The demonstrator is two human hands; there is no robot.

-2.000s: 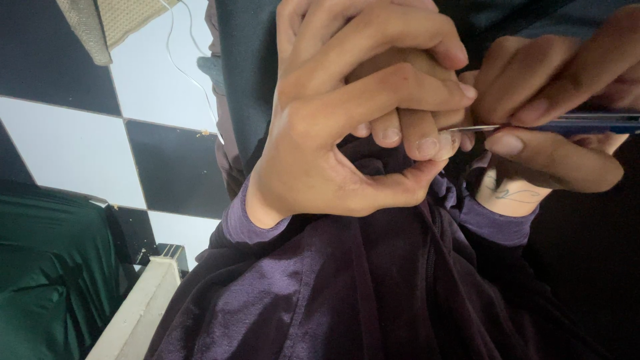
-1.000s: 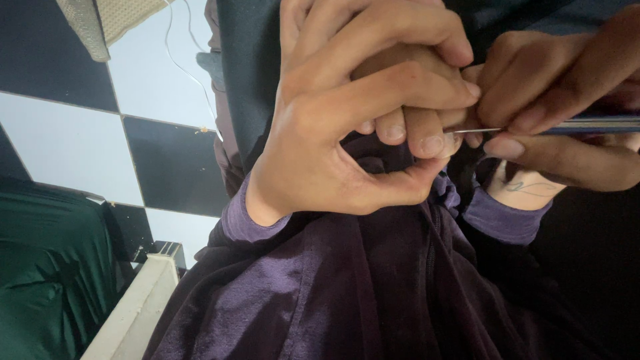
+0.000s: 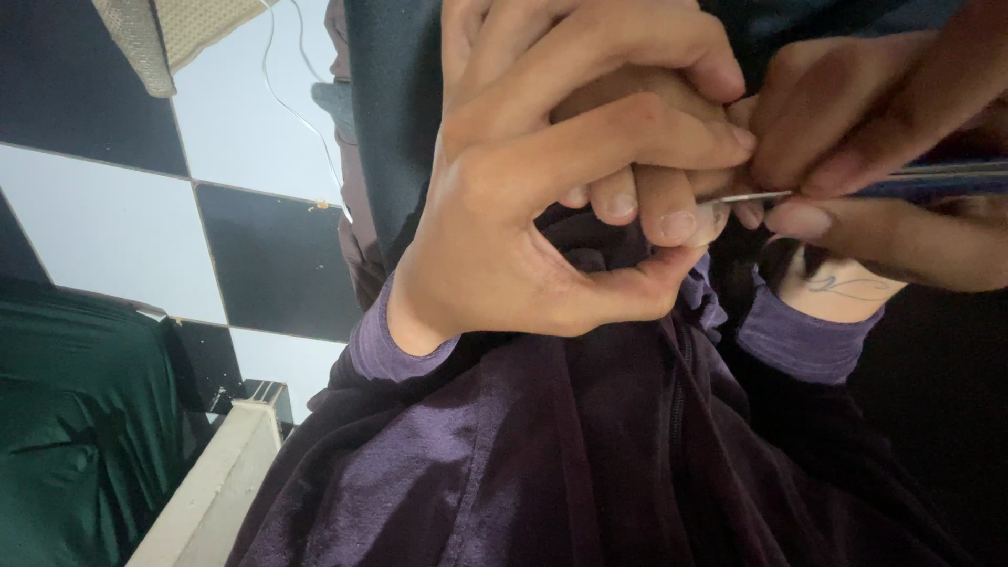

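Observation:
My left hand (image 3: 504, 197), in a purple cuff, curls around the darker fingers (image 3: 657, 201) of another hand, apparently another person's. Its thumb tip presses below a fingertip that has a clear, shiny nail or covering (image 3: 711, 223). On the right, my right hand (image 3: 882, 134) pinches a slender tool with a thin metal tip (image 3: 752, 196) and a partly visible blue shaft (image 3: 929, 185). The tip points left and reaches that fingertip. My right wrist shows a line tattoo. The far end of the tool is out of view, and the other hand's palm is covered.
My dark purple velvety garment (image 3: 520, 441) spreads below the hands. At the left are a checkered tile floor (image 3: 268, 260), a white cable (image 3: 272, 87), a beige woven mat (image 3: 197, 31), dark green cloth (image 3: 79, 394) and a pale beam (image 3: 213, 472). Dark fabric (image 3: 394, 102) lies behind my left hand.
My right wrist has shifted slightly right, while the metal tip stays at the same fingertip. My left hand keeps its hold on the other fingers.

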